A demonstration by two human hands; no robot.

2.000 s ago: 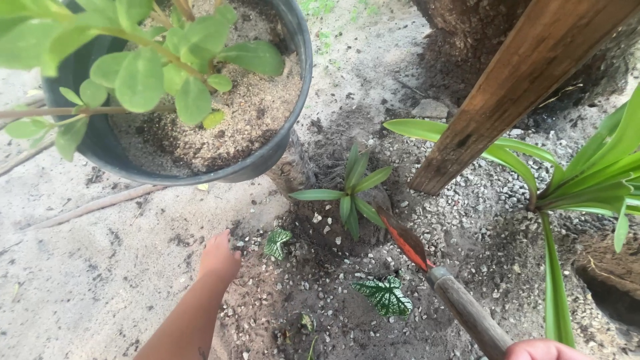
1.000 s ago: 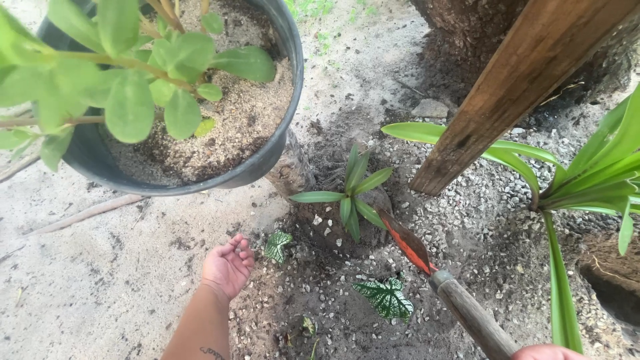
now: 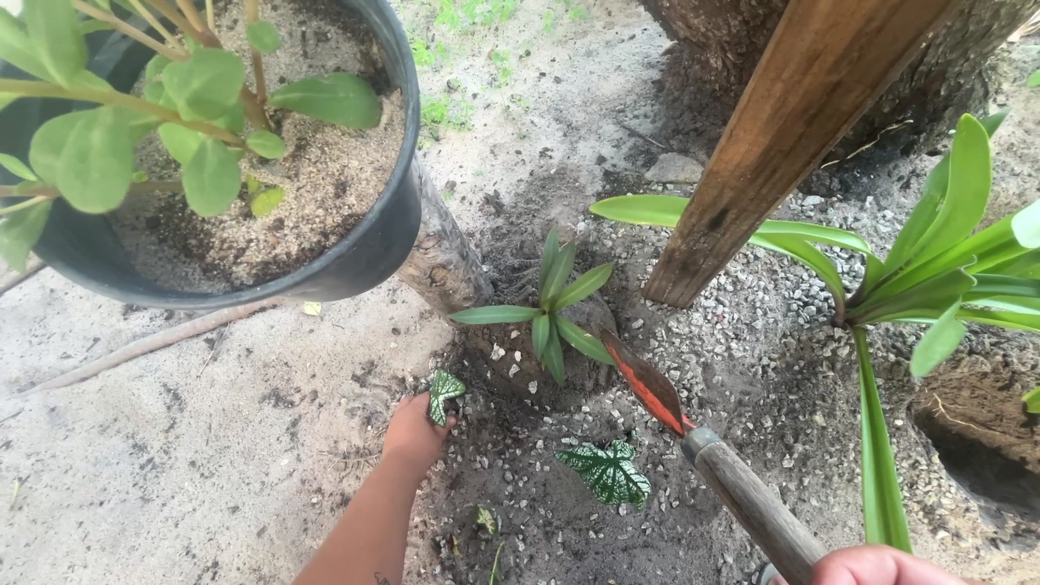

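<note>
My left hand (image 3: 416, 431) is down at the soil, its fingers at the base of a small white-veined caladium leaf (image 3: 444, 395); whether they grip its stem is hidden. My right hand (image 3: 881, 566), at the lower right edge, is closed on the wooden handle of a garden trowel (image 3: 751, 500). The trowel's orange, soil-covered blade (image 3: 647, 385) points up and left, its tip beside a small green plant (image 3: 549, 311) with long narrow leaves. A larger caladium leaf (image 3: 608, 473) lies low over the gravelly soil between the hands.
A black plastic pot (image 3: 349, 264) with a leafy plant and sandy soil fills the upper left, beside a short wooden stump (image 3: 447, 252). A wooden post (image 3: 764, 154) slants down from the top. Right of it are a strap-leaved plant (image 3: 910, 284) and a hole (image 3: 967, 463); a tree trunk (image 3: 707, 49) stands behind.
My left hand, open with palm up a second ago, has turned over and moved right onto the small caladium leaf. The right hand and trowel have stayed nearly in place.
</note>
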